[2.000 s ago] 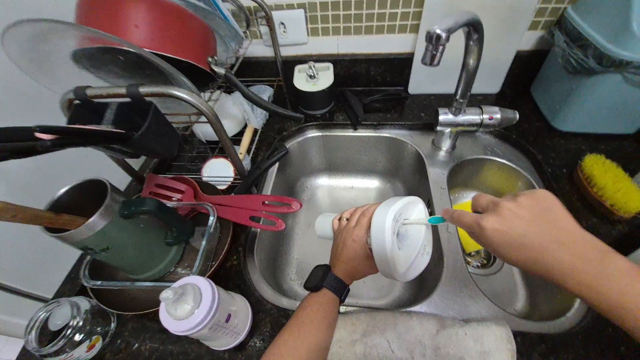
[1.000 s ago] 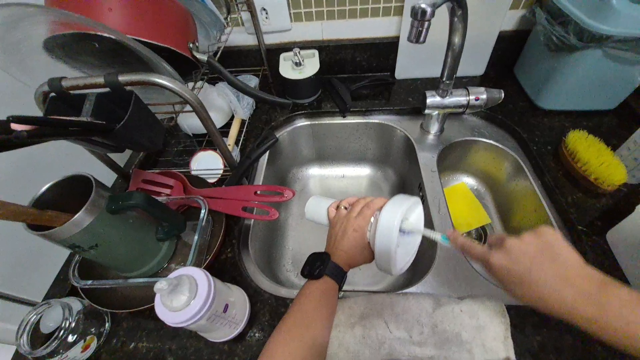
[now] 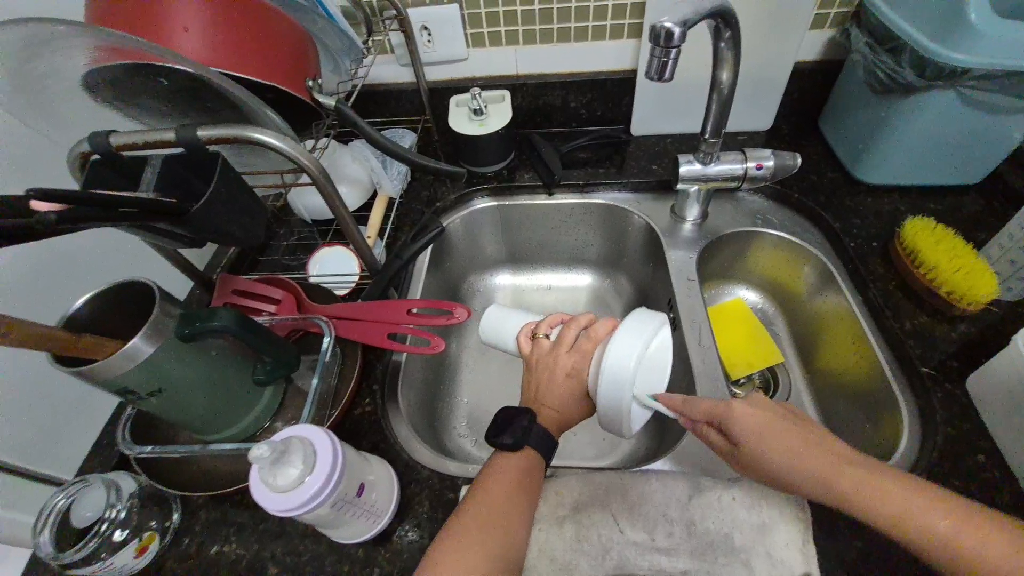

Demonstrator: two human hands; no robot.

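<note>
Over the large steel sink basin (image 3: 544,248), my left hand (image 3: 564,368) grips a white cylindrical plastic part (image 3: 636,372) with a wide round end that faces right. A narrower white tube (image 3: 502,328) sticks out on the other side of that hand; where the two meet is hidden by my fingers. My right hand (image 3: 744,432) pinches a thin white and teal brush handle (image 3: 656,405), its far end against the wide round face. What the brush's head looks like is hidden. A yellow sponge cloth (image 3: 744,338) lies in the small right basin, partly over the drain.
A chrome faucet (image 3: 712,104) rises behind the basins. Red slotted utensils (image 3: 384,312) reach over the left sink rim. A baby bottle (image 3: 328,484), glass jar (image 3: 104,520) and green mug (image 3: 192,368) stand left. A grey cloth (image 3: 672,524) lies in front; a yellow-bristled brush (image 3: 948,264) lies right.
My right hand has moved lower and closer to the wide face of the white part, and less of the brush handle shows. My left hand keeps its hold.
</note>
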